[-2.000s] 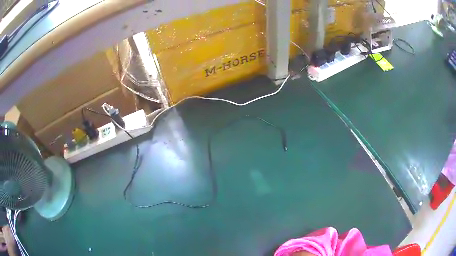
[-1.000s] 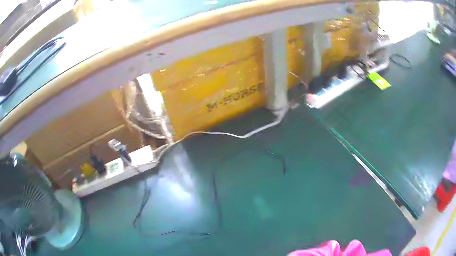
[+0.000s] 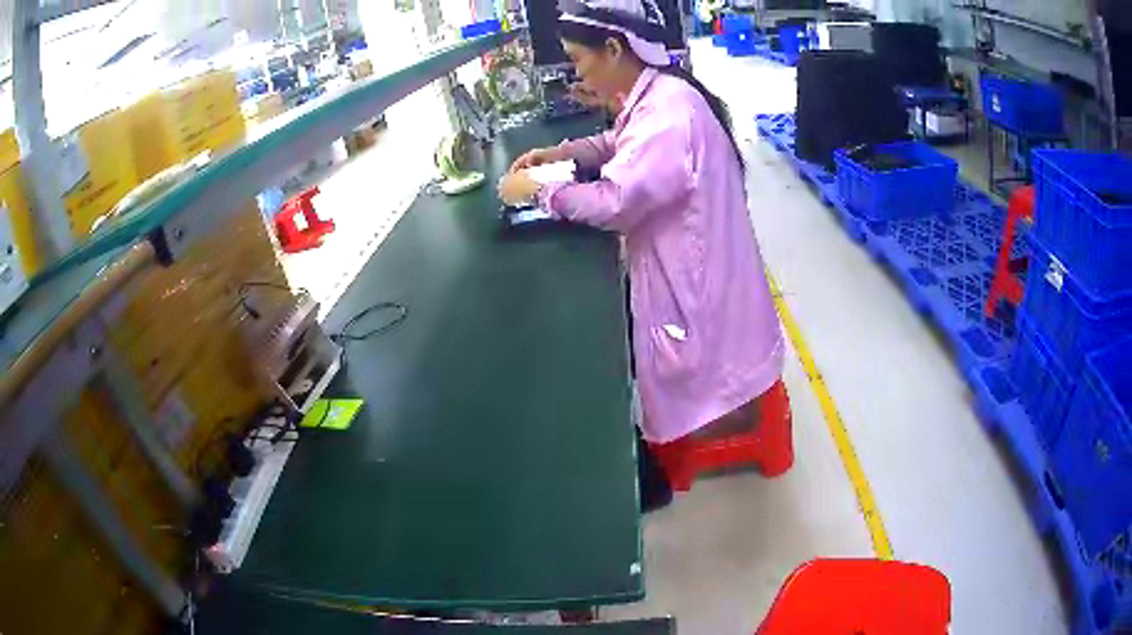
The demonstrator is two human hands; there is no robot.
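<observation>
Neither of my hands is in view. Nearest in front of me is the dark green bench (image 3: 497, 459), running away from me. A white power strip (image 3: 255, 502) with black plugs lies along its left edge. A bright green tag (image 3: 332, 413) lies beside the strip's far end. A thin black cable (image 3: 372, 325) loops on the bench behind the tag.
A person in a pink coat (image 3: 695, 248) works at the bench's right side, hands over a white object (image 3: 552, 174). A small fan (image 3: 457, 165) stands beyond. Red stools (image 3: 857, 602), blue crates (image 3: 1092, 223) and pallets are on the right. A shelf (image 3: 248, 143) runs along the left.
The view has swung right and up, from the near bench with the fan and thin cable to the neighbouring bench, the person and the aisle. The pink cloth at the bottom has left view.
</observation>
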